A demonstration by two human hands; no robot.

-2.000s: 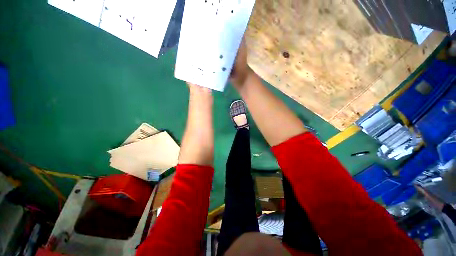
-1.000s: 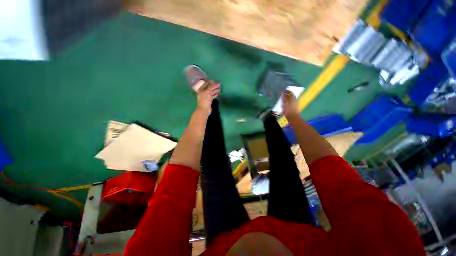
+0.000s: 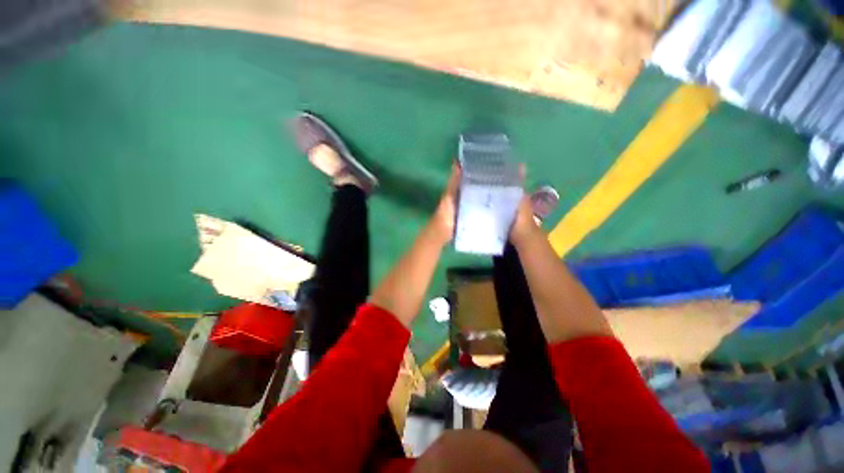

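Note:
A nested stack of silver-grey sheet-metal parts (image 3: 488, 208) is held in front of me, above the green floor between my feet. Its near face is pale and flat; its far part shows fine repeating lines. My left hand (image 3: 448, 205) grips its left side and my right hand (image 3: 522, 214) grips its right side. The fingers are partly hidden by the stack and slightly blurred.
A wooden platform (image 3: 416, 37) lies ahead. A row of metal parts (image 3: 763, 60) is at upper right, with a dark marker-like tool (image 3: 753, 181) below it. Blue bins (image 3: 648, 274) are at right. Cardboard (image 3: 250, 262) and a red bin (image 3: 252, 328) are at left.
My hands were apart near the feet, with a pale part in the right hand. Both now hold the nested stack between them. The left foot has moved left and the view has shifted.

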